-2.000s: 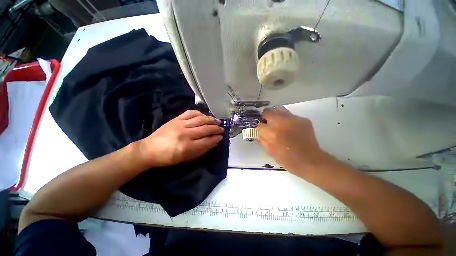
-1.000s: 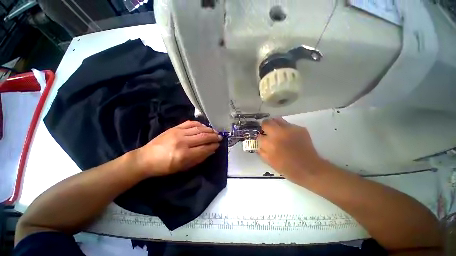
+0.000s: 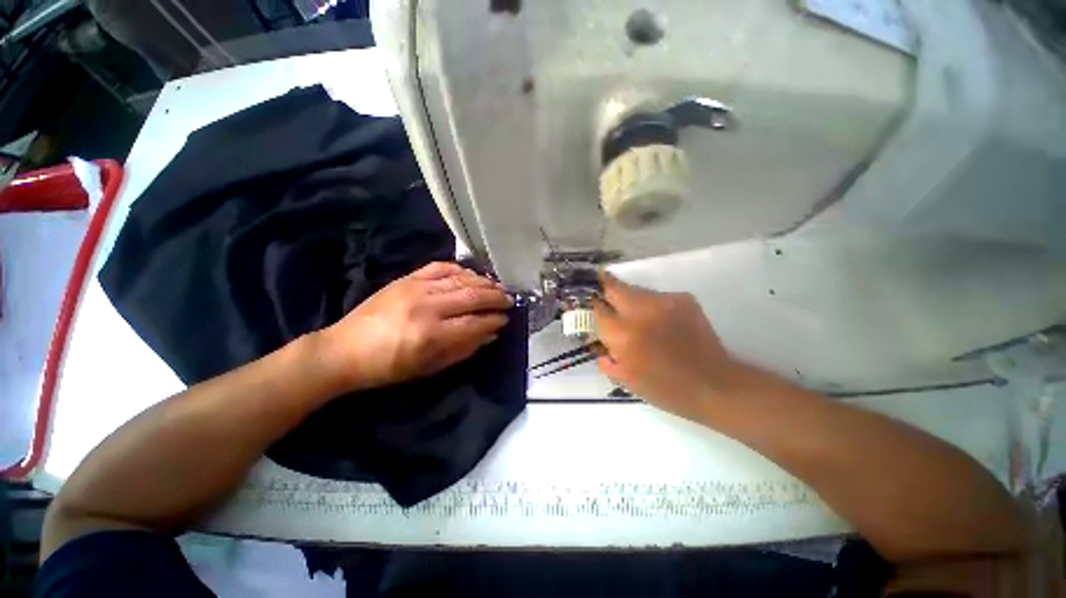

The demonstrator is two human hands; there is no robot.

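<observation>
The black garment piece (image 3: 269,245) lies spread on the white table, its right edge beside the presser foot (image 3: 540,306). My left hand (image 3: 427,327) rests on the cloth, fingertips pressing its edge at the foot; the fingers are together. My right hand (image 3: 655,339) is just right of the small cream ridged knob (image 3: 579,322), fingers bent. Thin pointed tweezers (image 3: 561,362) stick out to the left from under its fingertips. The needle itself is too small to make out.
The off-white machine head (image 3: 748,129) with its cream tension dial (image 3: 644,185) fills the top right. A red-rimmed tray (image 3: 82,292) stands at the left. A printed ruler (image 3: 561,502) runs along the front edge. A slim grey tool (image 3: 1011,345) lies far right.
The tweezers' points now show below the small knob, left of my right hand, which has shifted slightly. My left hand stays on the cloth edge. The camera view has shifted a little.
</observation>
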